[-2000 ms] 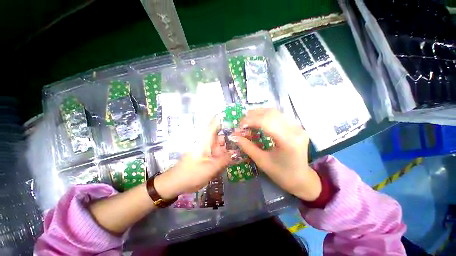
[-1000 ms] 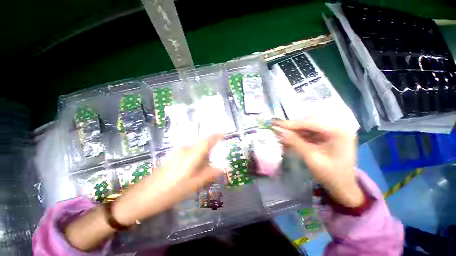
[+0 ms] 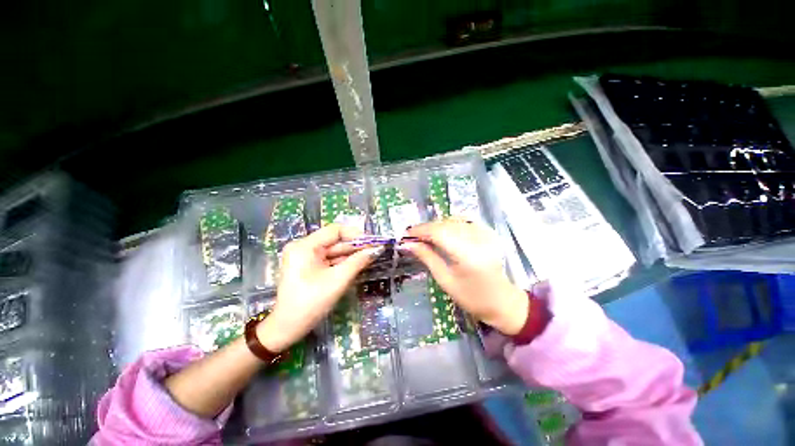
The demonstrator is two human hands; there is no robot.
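Note:
My left hand (image 3: 324, 270) and my right hand (image 3: 458, 261) meet above the middle of a clear blister tray (image 3: 436, 383). Their fingertips pinch a thin dark piece (image 3: 390, 246) between them, seen nearly edge-on; it looks like a dome sheet, but its face is hidden. Below the hands, a green circuit board (image 3: 353, 335) lies in a tray pocket with a dark brown dome sheet (image 3: 377, 315) beside or on it. Another green board (image 3: 443, 315) lies under my right hand. Covered boards (image 3: 221, 253) with silvery rectangles lie in the back row pockets.
A white sheet of dome stickers (image 3: 567, 222) lies right of the tray. Loaded black trays (image 3: 697, 165) lie at far right. Stacked blister trays (image 3: 65, 305) stand at left. A pale metal upright (image 3: 349, 87) rises behind the tray. Blue floor with yellow-black tape (image 3: 732, 366) shows lower right.
My hands were together, moved apart with my right hand out to the right, and are together again, pinching the thin dark piece. The view has shifted, showing more of the stack at left.

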